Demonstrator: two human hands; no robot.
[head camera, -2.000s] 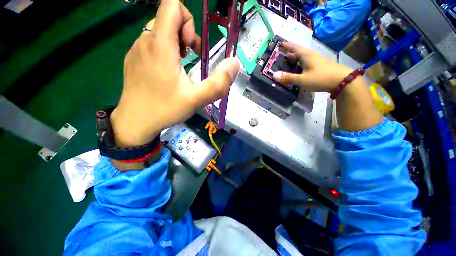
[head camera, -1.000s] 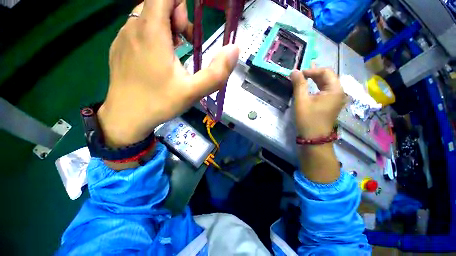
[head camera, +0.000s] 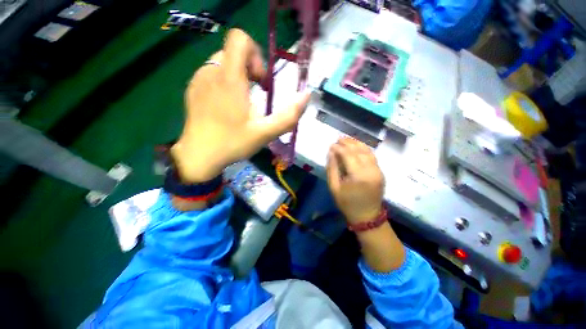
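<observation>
My left hand (head camera: 234, 119) holds a maroon device frame (head camera: 272, 71) upright between thumb and fingers; the frame's top is cut off by the picture's upper edge. My right hand (head camera: 357, 177), slightly blurred, is at the machine's front edge with its fingers curled together; no object shows in it. It is in front of the fixture and apart from it. The teal-green fixture cover (head camera: 352, 97) lies flat on the black fixture block (head camera: 350, 117). Another pinkish-maroon frame (head camera: 390, 69) shows inside the cover's opening.
The white machine bed carries a perforated metal plate (head camera: 493, 168), white crumpled wipe (head camera: 486, 121), yellow tape roll (head camera: 525, 115) and pink pad (head camera: 525, 182). A red emergency stop (head camera: 509, 252) is at front right. The grey pendant (head camera: 257, 191) lies at left. Another person's blue sleeve (head camera: 455, 22) shows behind.
The teal cover has gone from tilted open beside the block to flat over it. My right hand has let go of it and moved back towards me. My left hand still holds its frame.
</observation>
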